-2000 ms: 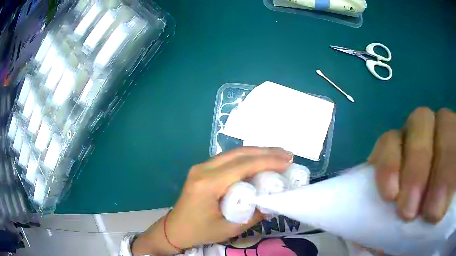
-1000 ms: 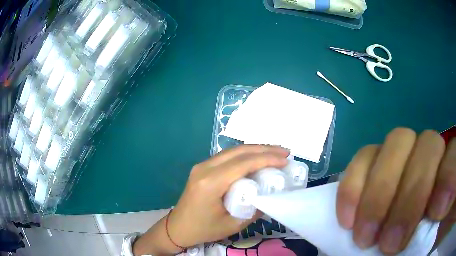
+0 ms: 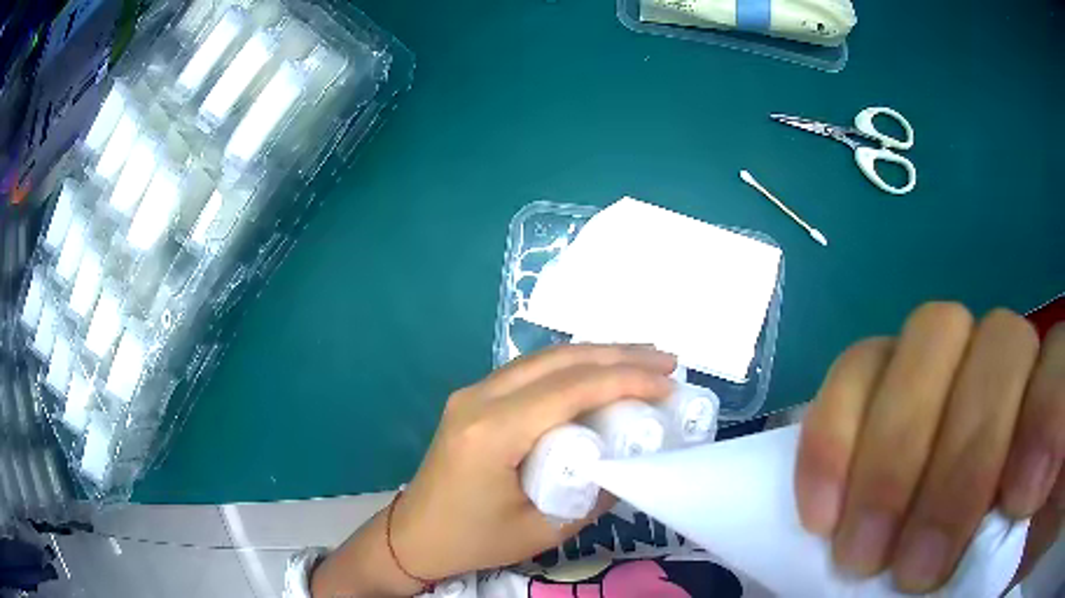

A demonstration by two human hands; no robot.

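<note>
My left hand (image 3: 496, 461) holds several white plastic units side by side, ends facing up; the nearest white unit (image 3: 565, 471) is lowest, with two others beyond it. My right hand (image 3: 923, 450) is closed around a white piping bag (image 3: 730, 496). The bag's narrow tip is at the end of the nearest unit; whether it touches cannot be told. The right hand is partly cut off by the right edge. White paper sheets (image 3: 666, 280) lie in a small clear plastic box (image 3: 764, 380) just beyond my left hand.
A clear blister tray (image 3: 193, 175) with rows of white units fills the left side. A cotton swab (image 3: 782, 208) and scissors (image 3: 858, 143) lie on the green mat (image 3: 339, 304). A yellowish tissue pack (image 3: 794, 14) sits in a clear tray at the top.
Since the earliest frame my right hand has moved left and lower along the bag, towards its tip. The tip remains at the nearest unit. My left hand has barely moved.
</note>
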